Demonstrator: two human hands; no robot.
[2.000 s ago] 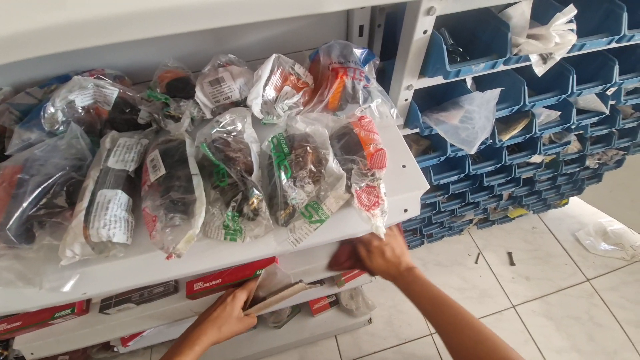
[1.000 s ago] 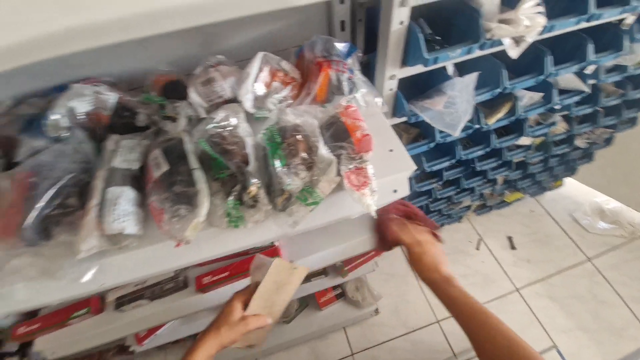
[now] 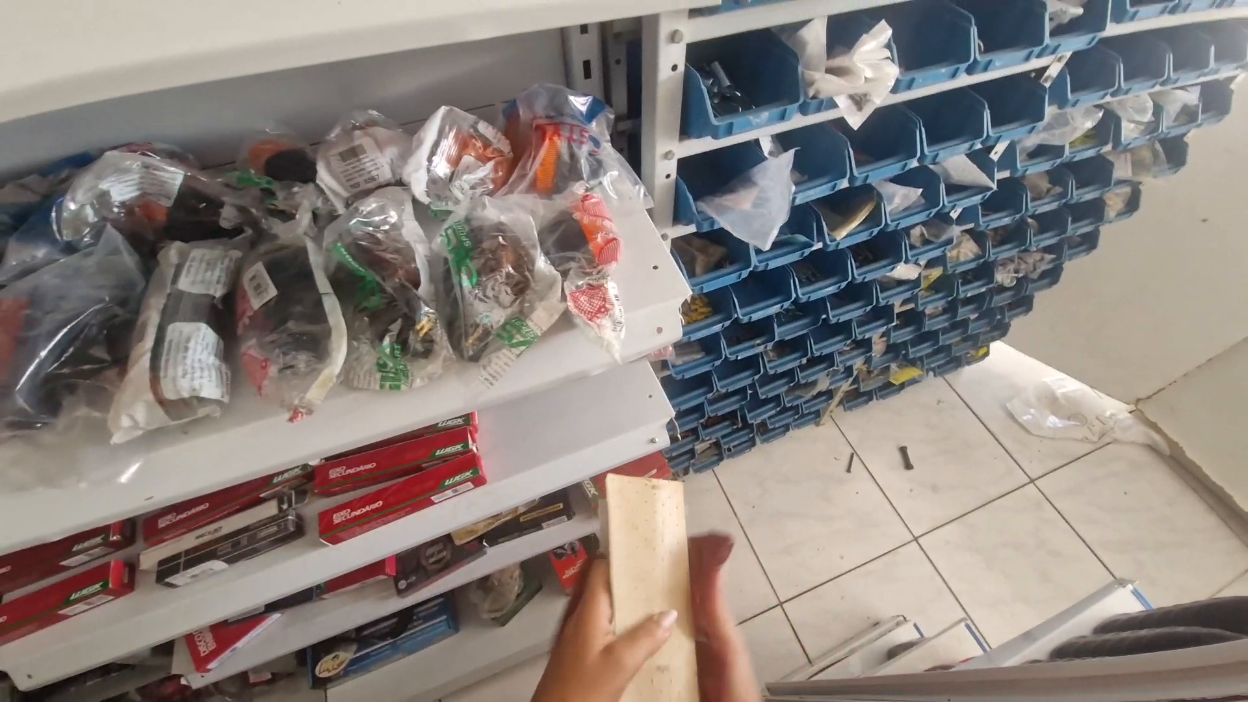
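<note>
My left hand (image 3: 606,639) grips a long pale cardboard box or flat piece (image 3: 651,556), its thumb lying across the front face. Against the right side of that piece is my right hand (image 3: 720,624), blurred, with a dark red cloth-like thing (image 3: 710,553) partly showing at its fingers; how firmly it is held I cannot tell. Both hands are low in the view, in front of the lower shelves. Above and to the left, several plastic-bagged parts (image 3: 497,278) lie in two rows on a white metal shelf (image 3: 643,322).
Red boxes (image 3: 402,492) and a blue box (image 3: 380,639) lie on lower shelves. Blue storage bins (image 3: 746,83) fill the rack at right, some holding plastic bags. On the tiled floor (image 3: 868,526) are a bolt (image 3: 907,457) and a crumpled plastic bag (image 3: 1063,409).
My hands, apart in the earlier frames, have come together at the pale piece, which now stands more upright. The right hand has moved in from the shelf edge, where it held a dark red cloth.
</note>
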